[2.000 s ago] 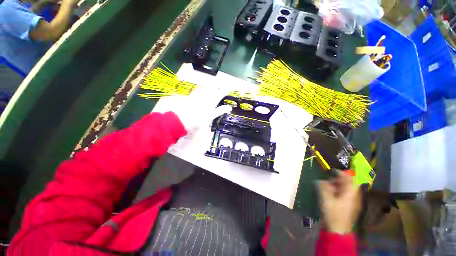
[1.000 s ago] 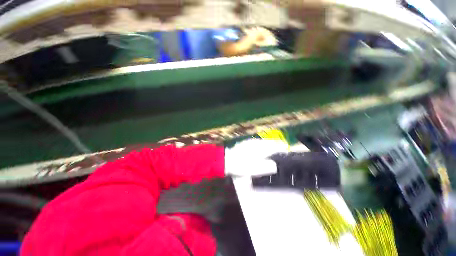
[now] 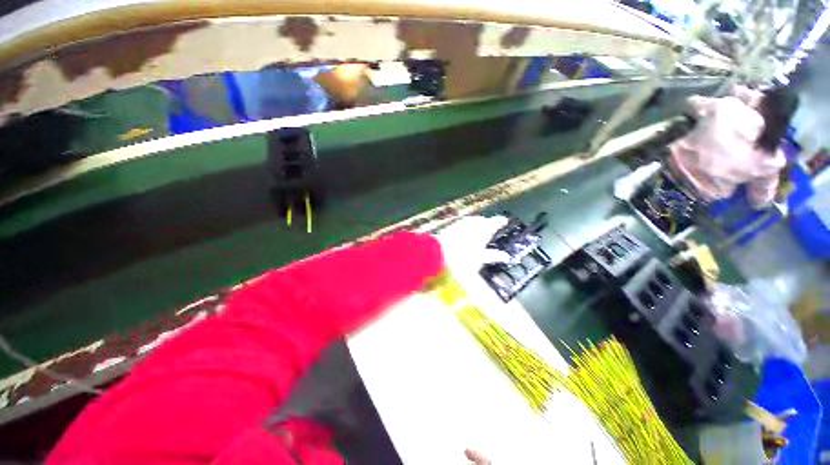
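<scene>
My left hand (image 3: pixel 467 243), in a white glove, reaches over the top of the white sheet (image 3: pixel 400 363) to the near edge of a black plastic housing (image 3: pixel 516 265). The fingers are blurred, so their grip is unclear. Of my bare right hand, only a fingertip (image 3: pixel 476 457) shows at the bottom edge. Two fanned bundles of yellow wires, a nearer one (image 3: pixel 510 354) and a larger one (image 3: pixel 628 400), lie on and beside the sheet. Another black housing with two yellow wire ends (image 3: pixel 291 168) lies on the green belt.
The belt's chipped edge (image 3: pixel 437 216) runs beyond my left arm. Several black housings (image 3: pixel 669 304) stand in a row at the right, near a clear plastic bag (image 3: pixel 755 318) and blue bin (image 3: pixel 790 400). A person in pink (image 3: pixel 728 145) is at the far right; another's arm shows across the belt.
The view has swung left. The housing that my left hand held over the sheet a second ago is out of it; one with yellow wires now shows on the belt. My left hand is at another housing.
</scene>
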